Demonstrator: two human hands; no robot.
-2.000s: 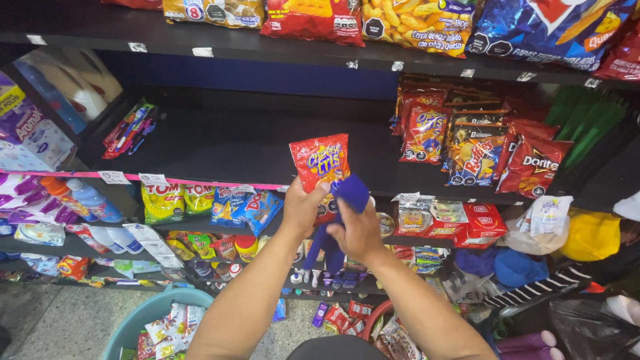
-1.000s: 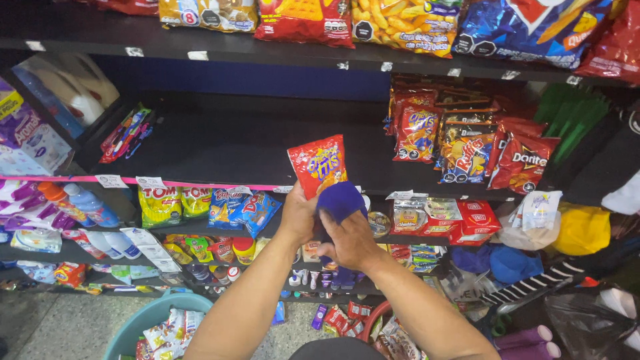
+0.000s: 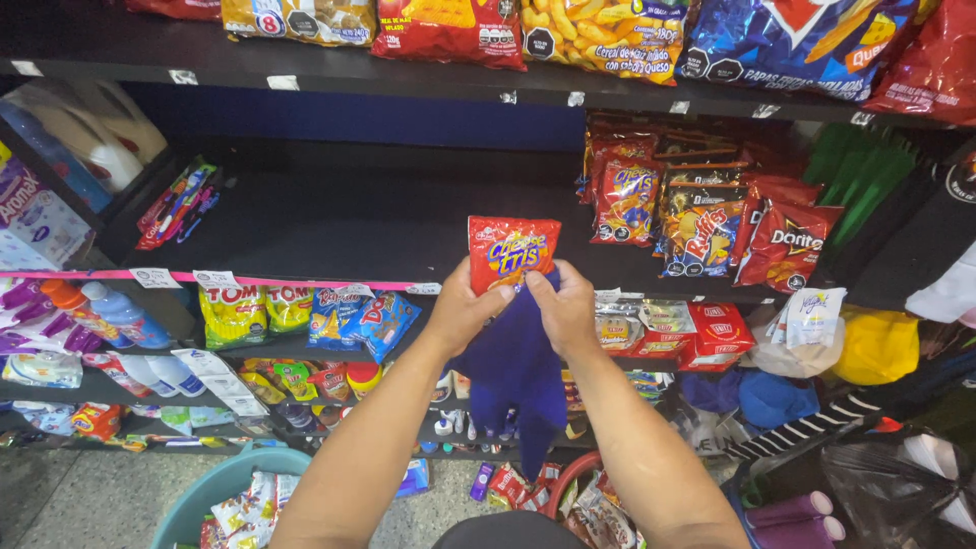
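Observation:
A red Cheese Tris snack bag (image 3: 512, 248) is held upright between both hands in front of the black middle shelf (image 3: 396, 206). My left hand (image 3: 467, 309) grips its lower left side, thumb across the front. My right hand (image 3: 562, 305) holds a dark blue cloth (image 3: 515, 362) against the bag's lower right; the cloth hangs down below both hands. On the shelf's right side stand rows of snack bags: Cheese Tris (image 3: 627, 200), Ruffles (image 3: 701, 236) and Doritos (image 3: 787, 245). A bundle of colourful toothbrush packs (image 3: 179, 202) lies at the shelf's left end.
Large snack bags (image 3: 602, 38) line the shelf above. Lower shelves carry Tom bags (image 3: 232, 314), bottles (image 3: 126, 314) and red boxes (image 3: 715, 335). Below are a teal tub (image 3: 202, 488) and a red tub (image 3: 573, 469) with packets. Caps (image 3: 877, 343) and plastic bags are at the right.
The blue cloth, bunched in the right hand over the bag's lower part one second ago, now hangs down beneath the hands. The left hand still holds the bag.

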